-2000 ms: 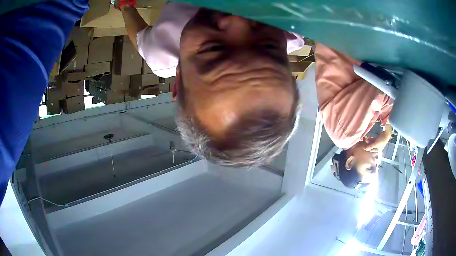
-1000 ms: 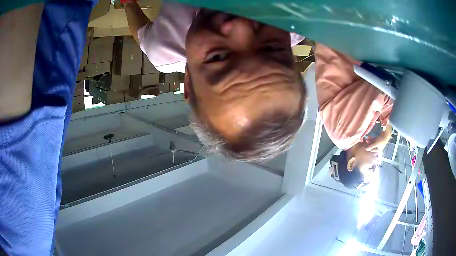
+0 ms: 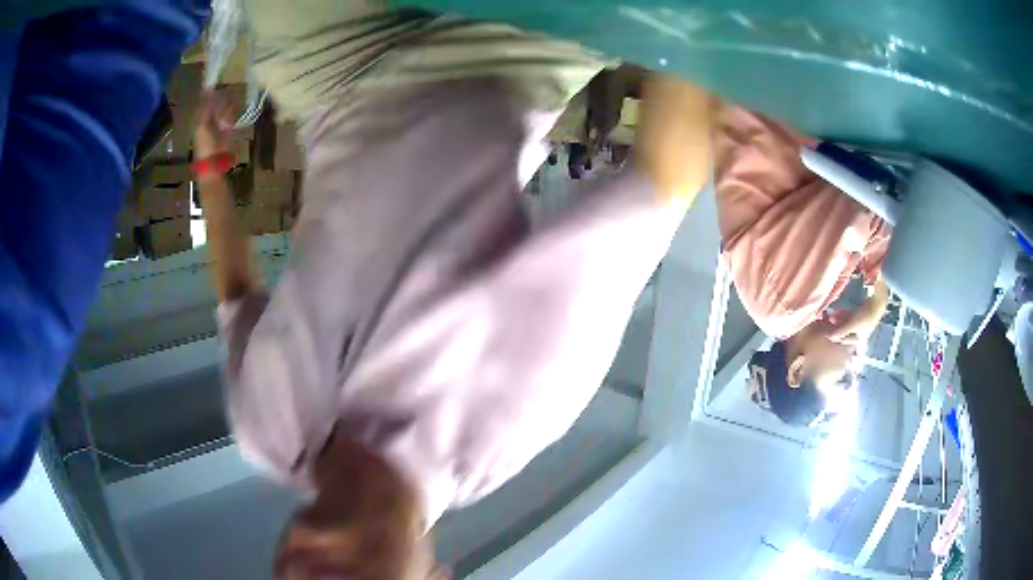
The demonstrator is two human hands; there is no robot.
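Note:
The view is upside down. The green bench surface (image 3: 793, 68) runs along the top edge. A white fan part with a round drum (image 3: 949, 247) lies close to the camera at the right, cut by the bench edge in view; whether it is open or closed I cannot tell. Neither of my hands is in view. A blue sleeve (image 3: 68, 215) fills the left edge; I cannot tell whose it is, and no hand shows on it.
A person in a pale shirt (image 3: 453, 295) stands across the bench, blurred, with a red band on one wrist. Another person in a salmon shirt (image 3: 776, 227) and dark cap is behind at the right. Stacked cartons (image 3: 170, 193) show at the upper left.
The person in the pale shirt has straightened up from close to the camera, and the torso and both arms now show. The blue sleeve shifted right, then back left.

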